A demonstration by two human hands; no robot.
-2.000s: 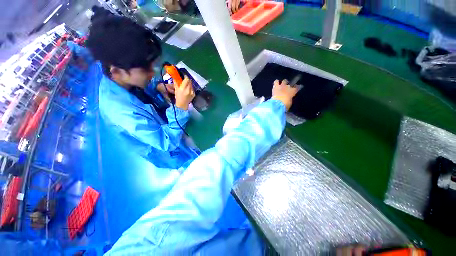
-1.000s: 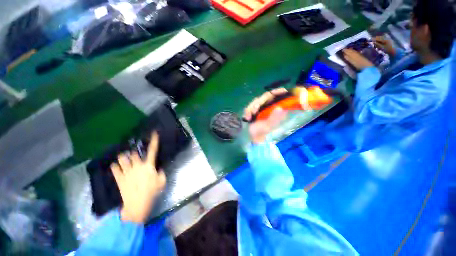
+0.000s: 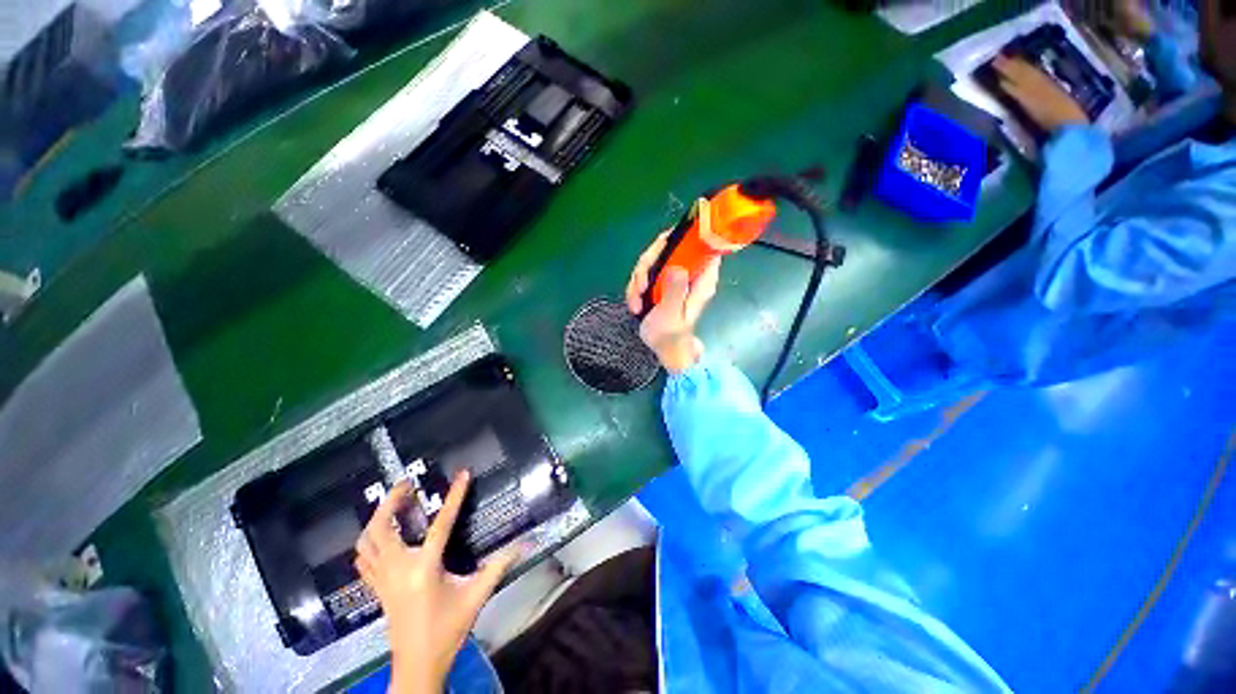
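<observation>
A black plastic housing (image 3: 319, 542) lies flat on a bubble-wrap sheet (image 3: 203, 556) nearest me. A silvery-white centre piece (image 3: 393, 458) shows at its middle. My left hand (image 3: 431, 576) rests over its near edge, fingers spread, fingertips by the centre piece; it holds nothing. My right hand (image 3: 667, 309) is closed round an orange and black electric screwdriver (image 3: 708, 244) with a black cable. That hand is over the edge of a round dark mesh-like dish (image 3: 607, 347). The driver's tip is hidden or too small to tell.
A second black housing (image 3: 468, 183) lies on bubble wrap farther up the green bench (image 3: 732, 82). A blue bin (image 3: 933, 166) with small parts stands right. Another person's hand (image 3: 1041, 92) works at far right. Bagged black parts (image 3: 237, 68) lie upper left; a clear bag (image 3: 81, 637) lies lower left.
The view has swung from the left neighbour's station to this housing. Since one second ago, my left hand has shifted toward the housing's near edge, and the driver has come left, tilting more upright.
</observation>
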